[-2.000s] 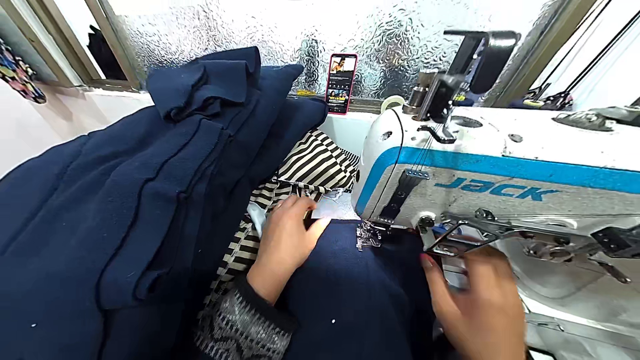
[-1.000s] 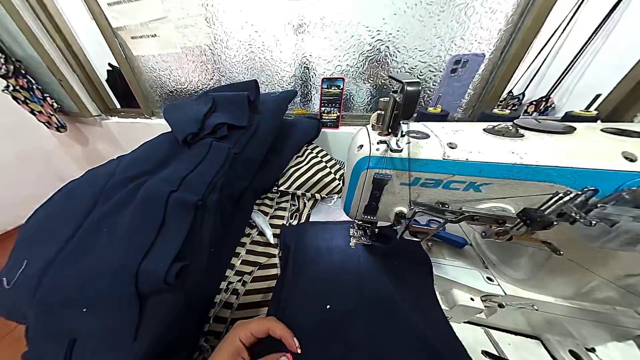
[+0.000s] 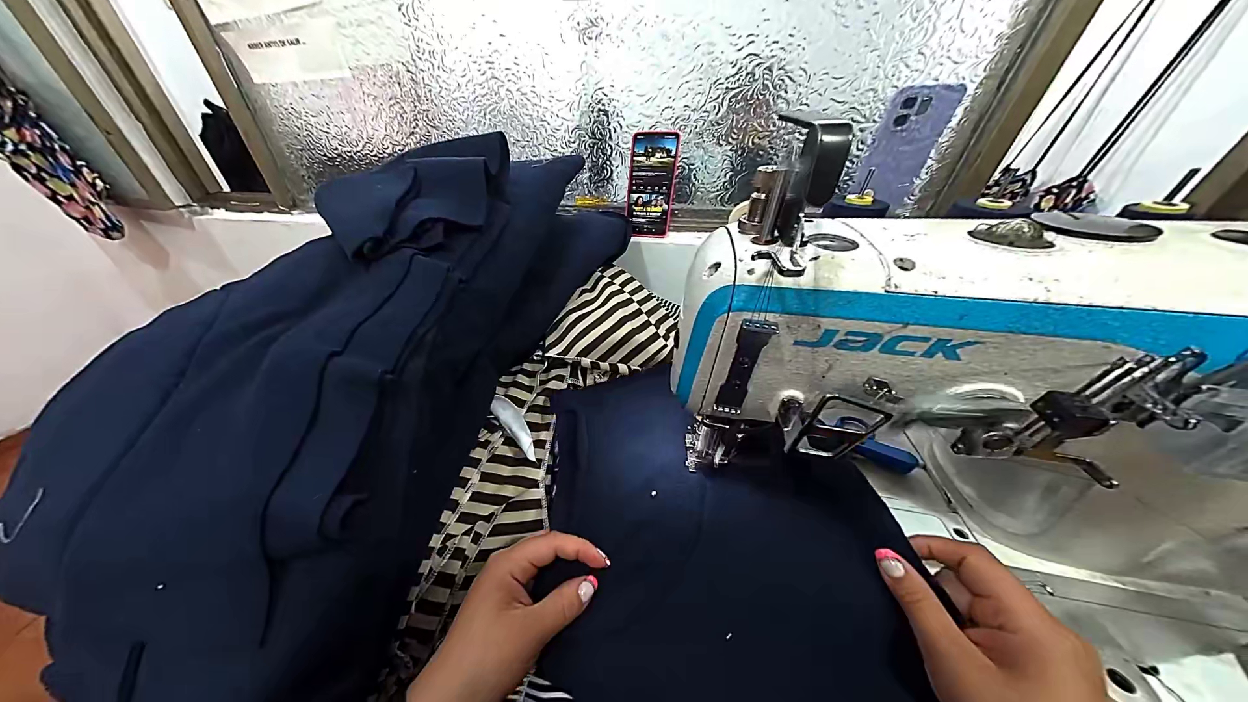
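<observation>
Navy fabric lies under the presser foot of a Jack sewing machine and spreads toward me. At the fabric's left side is my left hand, its thumb and index finger curved and a little apart; whether it pinches any cloth is unclear. My right hand holds the right edge of the same fabric, thumb on top and fingers partly hidden beyond the edge. Black-and-cream striped cloth lies to the left of the navy piece, partly beneath it.
A large pile of navy garments fills the left side. A phone with a lit screen leans at the textured window. Blue-handled snips lie behind the needle area. Thread cones stand behind the machine, whose metal thread guides jut out.
My left hand, beside the presser foot two seconds ago, is now nearer me at the fabric's left side. My right hand, out of view one second ago, is back at the right edge.
</observation>
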